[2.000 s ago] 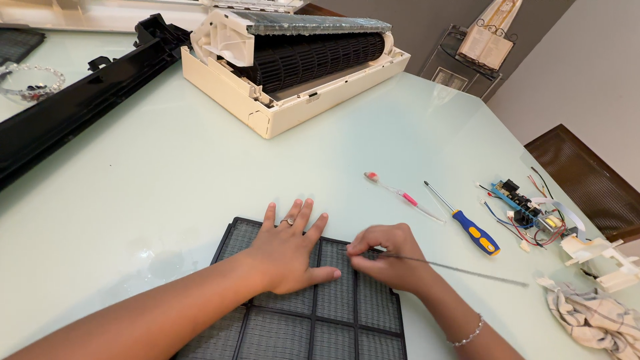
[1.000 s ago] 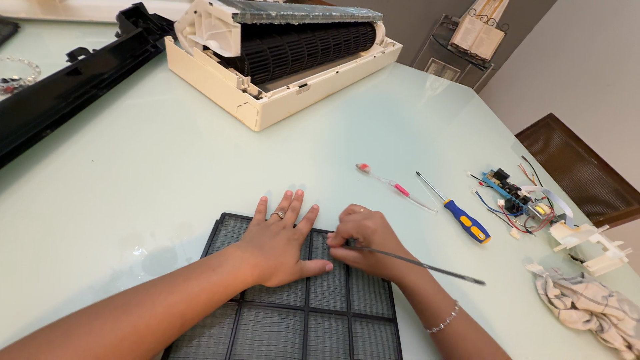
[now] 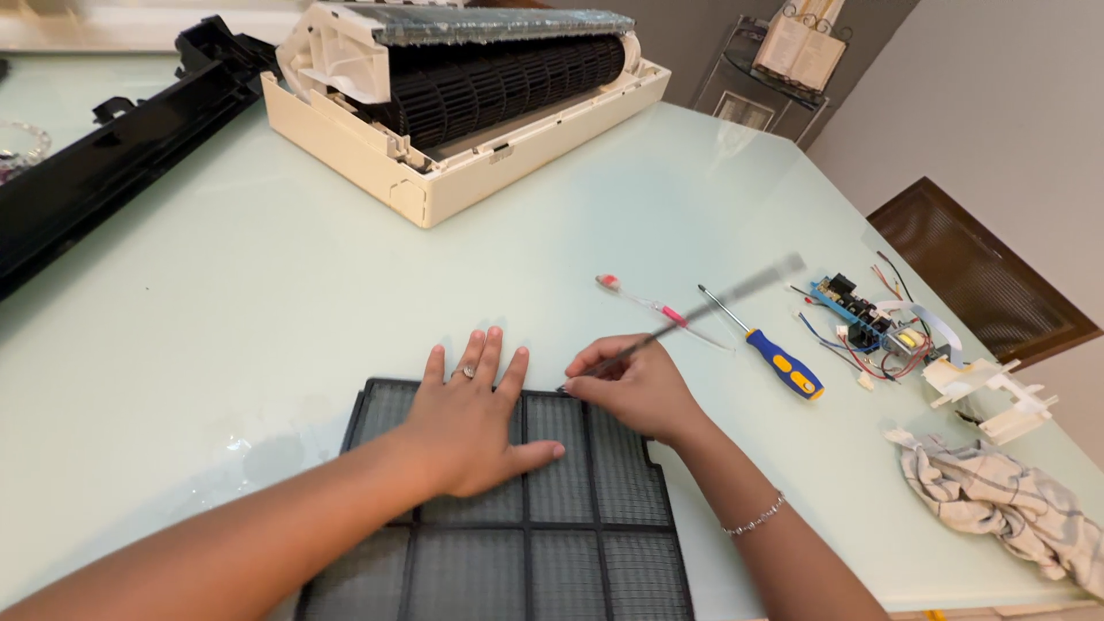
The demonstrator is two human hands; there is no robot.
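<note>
A black-framed mesh air filter [image 3: 559, 483] lies flat on the glass-topped table at the bottom centre. Spread over its upper left part is my left hand [image 3: 474, 423], palm down with the fingers apart, pressing on the mesh and frame. My right hand [image 3: 634, 384] pinches a thin dark strip [image 3: 690, 315] at the filter's top edge. The strip slants up to the right, its far end blurred, and passes over a toothbrush [image 3: 664, 312] with pink parts. Right of it rests a screwdriver [image 3: 780, 362] with a blue and yellow handle.
An opened air-conditioner indoor unit [image 3: 354, 164] with a black blower wheel stands at the back. A long black plastic housing [image 3: 121, 155] lies at left. At right are a wired circuit board [image 3: 862, 319], a white plastic bracket [image 3: 983, 392] and a crumpled checked cloth [image 3: 992, 492].
The strip's free end has swung from pointing down right to pointing up right. My right hand stays at the filter's top edge, and my left hand remains spread on the filter.
</note>
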